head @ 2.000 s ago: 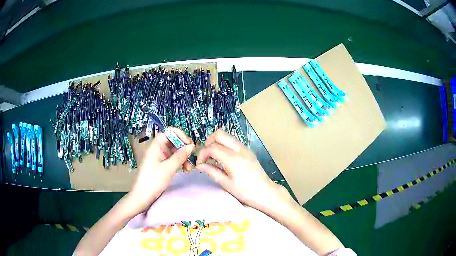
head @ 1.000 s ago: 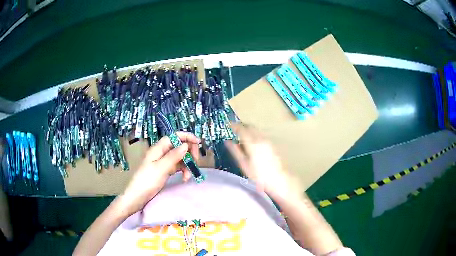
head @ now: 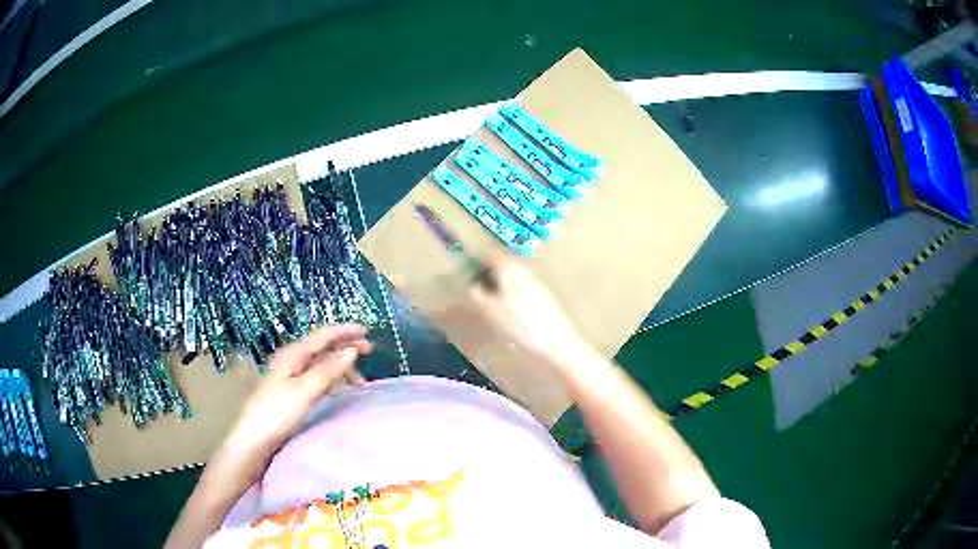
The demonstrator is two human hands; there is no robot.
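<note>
My right hand is blurred over the right cardboard sheet. It holds a circuit board assembly, whose dark purple-black end points up and left towards the turquoise housing halves. Several turquoise housing halves lie side by side on that sheet, just beyond the hand. My left hand is near my body at the lower edge of the board pile, fingers slightly curled and apart, with nothing visible in it. The board pile is a dense heap of dark, green and silver sticks.
Another cardboard sheet lies under the board pile. Filled housings lie at the far left, partly cut off. A blue plastic bin is at the far right. Yellow-black tape runs along the green floor.
The board assembly has passed from my left hand to my right hand, which has moved over the right cardboard. My left hand has let go. The view has turned right.
</note>
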